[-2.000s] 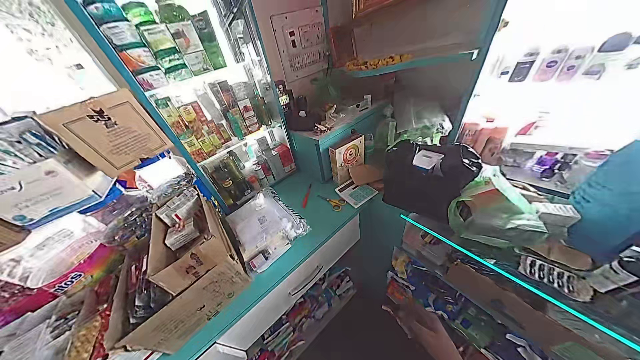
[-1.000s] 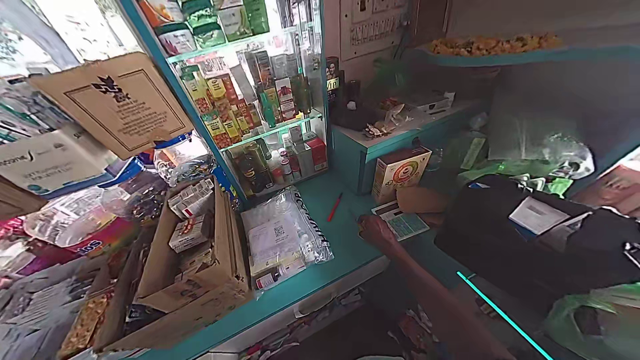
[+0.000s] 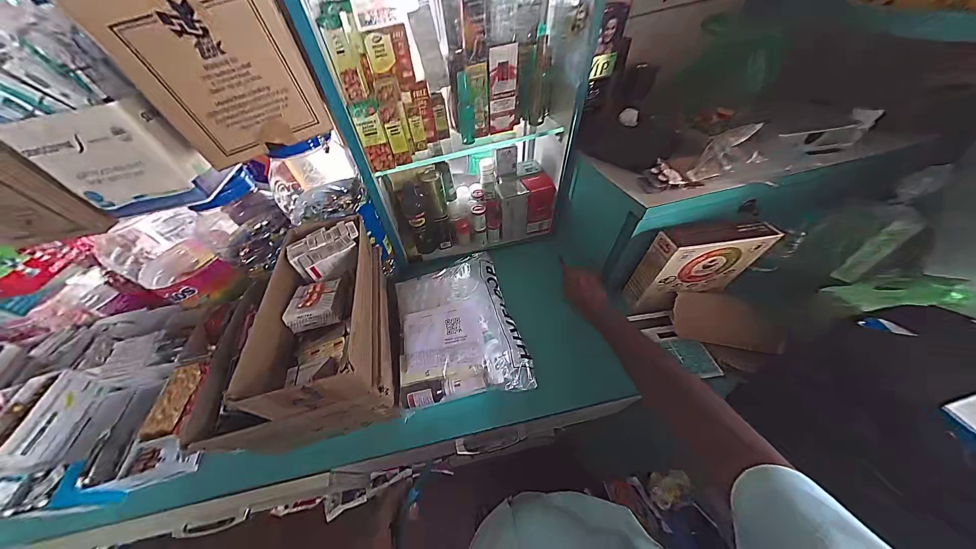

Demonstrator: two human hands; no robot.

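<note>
My right hand (image 3: pixel 585 291) is low over the teal countertop (image 3: pixel 568 358), its fingers closed around a thin red pen-like object (image 3: pixel 563 262); only the tip of this shows. To its left lies a clear plastic packet (image 3: pixel 450 335) with papers, a printed code and a small bottle inside. Right of my wrist, a brown and cream carton (image 3: pixel 698 263) leans by the teal cabinet, above a flat card (image 3: pixel 690 357) and a brown cardboard piece (image 3: pixel 724 324). My left hand is out of view.
An open cardboard box (image 3: pixel 366 335) of small medicine cartons stands left, beside stacked packets (image 3: pixel 69 412). Behind is a glass display case (image 3: pixel 473 145) with bottles and boxes. A teal side cabinet (image 3: pixel 610 213) bounds the right, near green plastic bags (image 3: pixel 900 252). Drawers line the counter's front.
My right hand has moved from low by the shelves to the countertop, then left to where the red pen-like object lay. The view has turned and come nearer to the counter.
</note>
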